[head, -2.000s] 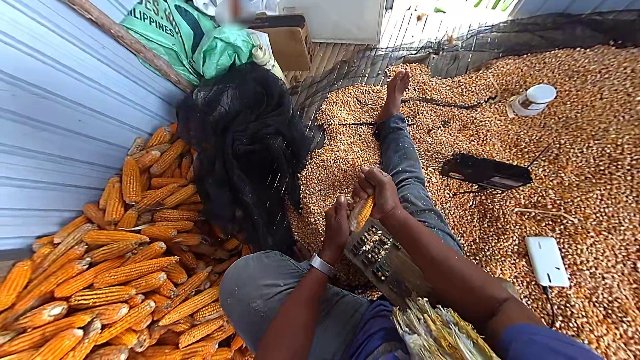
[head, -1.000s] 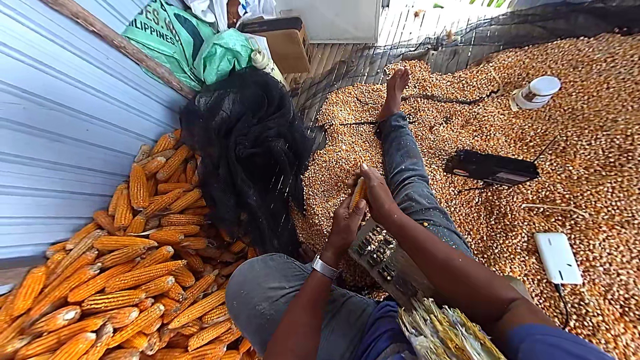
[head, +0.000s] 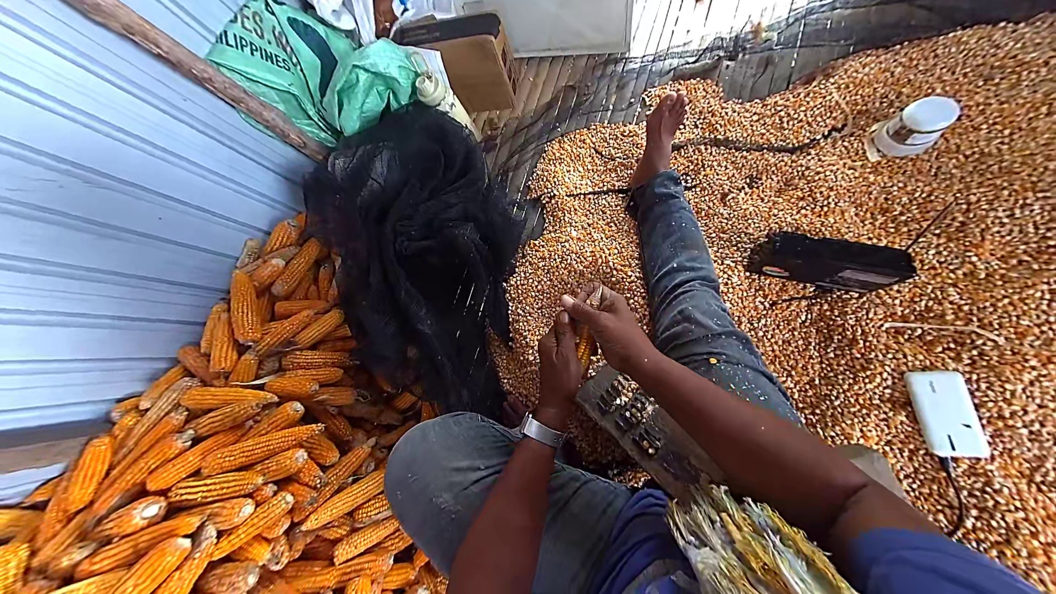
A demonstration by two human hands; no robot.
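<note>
My left hand [head: 559, 363], with a silver band at the wrist, grips a yellow corn cob [head: 585, 345] from the left. My right hand [head: 609, 323] is closed around the cob's upper part, close against the left. Just below the hands lies a wooden board [head: 652, 433] with rows of metal studs and kernels caught among them. Loose corn kernels [head: 569, 256] spread beneath and beyond the hands. At the board's near end, by my body, is a bundle of dry husks [head: 751, 544].
Unshelled corn cobs [head: 239, 445] are heaped at left beside black netting [head: 412, 247]. On the kernels at right lie a black radio [head: 833, 262], a white power bank [head: 946, 414] with a cable and a white tub [head: 916, 126]. Green sacks [head: 330, 74] and a cardboard box [head: 474, 62] stand behind.
Both hands have stayed together on a cob just beyond the board, while the fingers and the cob's angle have shifted. The cob now points more upright.
</note>
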